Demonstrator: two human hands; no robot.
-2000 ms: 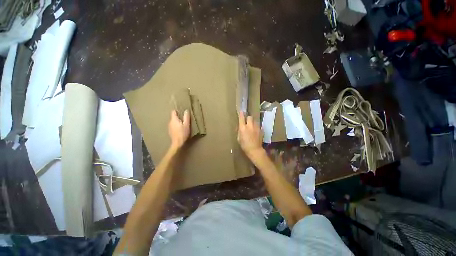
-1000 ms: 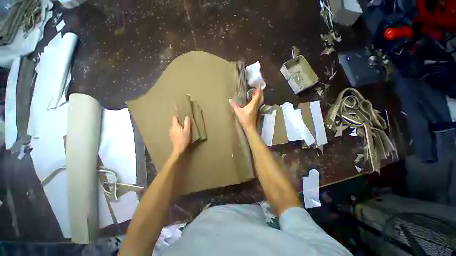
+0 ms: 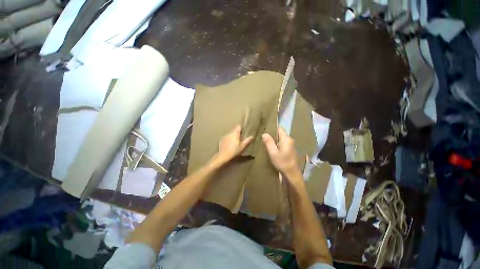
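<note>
A stack of tan sleeve panels [image 3: 216, 115] lies in front of me, its right edge lifted and folding up. My left hand [image 3: 235, 144] holds small narrow tan pieces [image 3: 251, 125] down on the panels. My right hand [image 3: 282, 151] grips the raised right edge of the panels, thumb on the near face. The picture is slightly blurred. Small tan and white pieces [image 3: 337, 190] lie to the right of the stack.
A loose tan roll [image 3: 118, 121] lies on white sheets [image 3: 168, 121] at left, with a tie strip. A small cardboard box [image 3: 359, 145] and tangled tie strips [image 3: 387, 220] lie at right. Rolled bundles [image 3: 26, 23] are at far left, dark cloth [image 3: 452, 105] at far right.
The view has turned and shifted. My right hand has closed on the panels' right edge, which is now raised. My left hand still holds the small tan pieces on the stack.
</note>
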